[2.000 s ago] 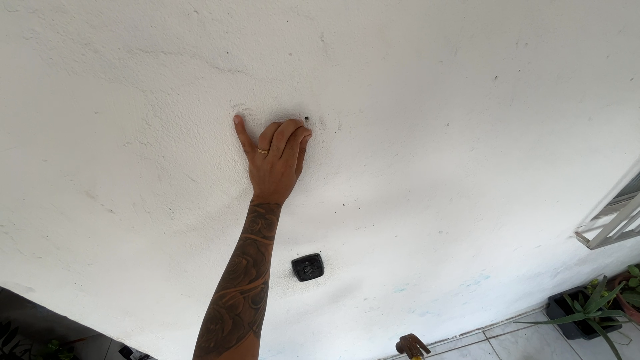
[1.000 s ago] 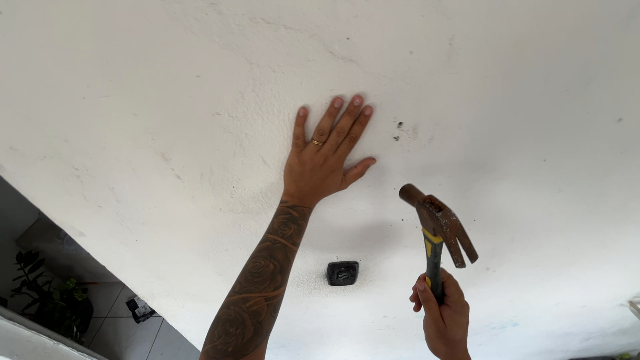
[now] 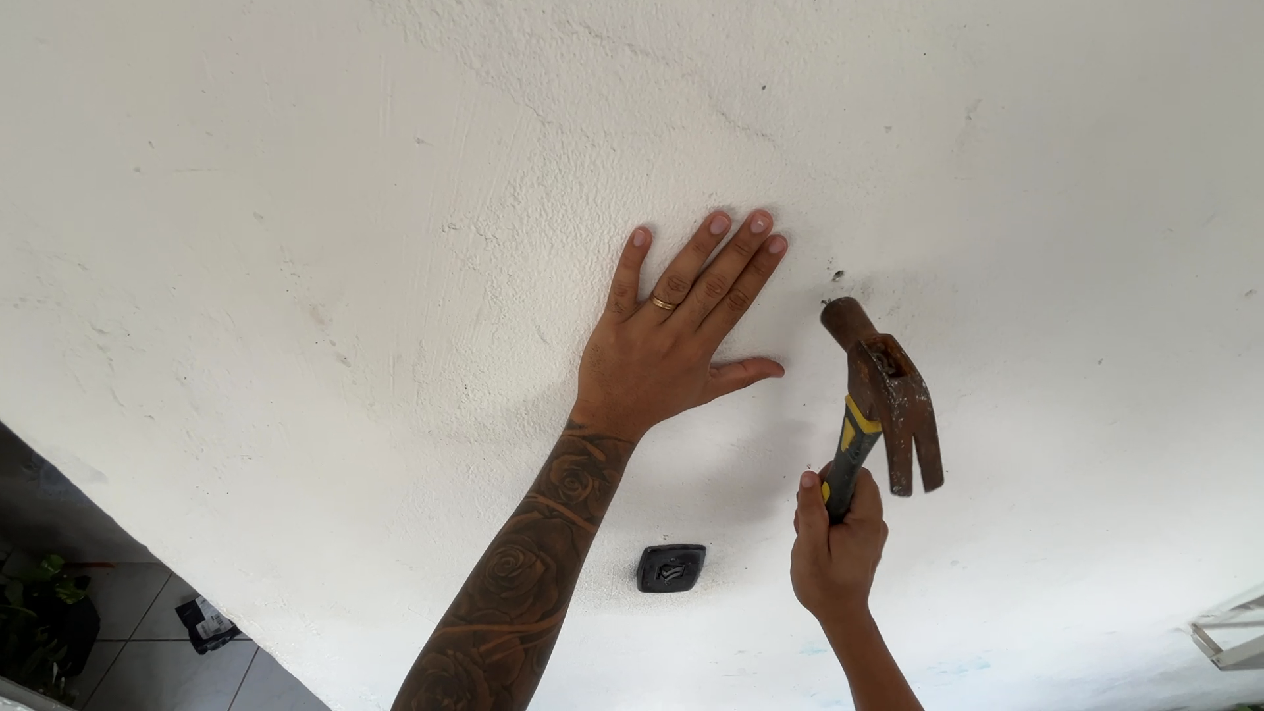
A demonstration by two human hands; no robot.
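My left hand (image 3: 667, 341) lies flat on the white textured wall (image 3: 296, 296) with its fingers spread and a ring on one finger. To its right, my right hand (image 3: 839, 548) grips the grey and yellow handle of a claw hammer (image 3: 884, 385). The rusty head points up and to the left, its striking face close to a small dark hole (image 3: 838, 276) in the wall. Whether the face touches the wall I cannot tell. The claw points down. Below and between my hands, a black square fitting (image 3: 671, 569) sits on the wall.
At the lower left, past the wall's edge, are grey floor tiles (image 3: 188, 676), a potted plant (image 3: 49, 612) and a black package with a white label (image 3: 205, 624). Part of a light metal frame (image 3: 1229, 632) shows at the lower right.
My left hand, bent at the wall two seconds ago, now lies flat with fingers spread. My right hand has come into view with the hammer, and the hammer's striking face is now nearer the wall marks.
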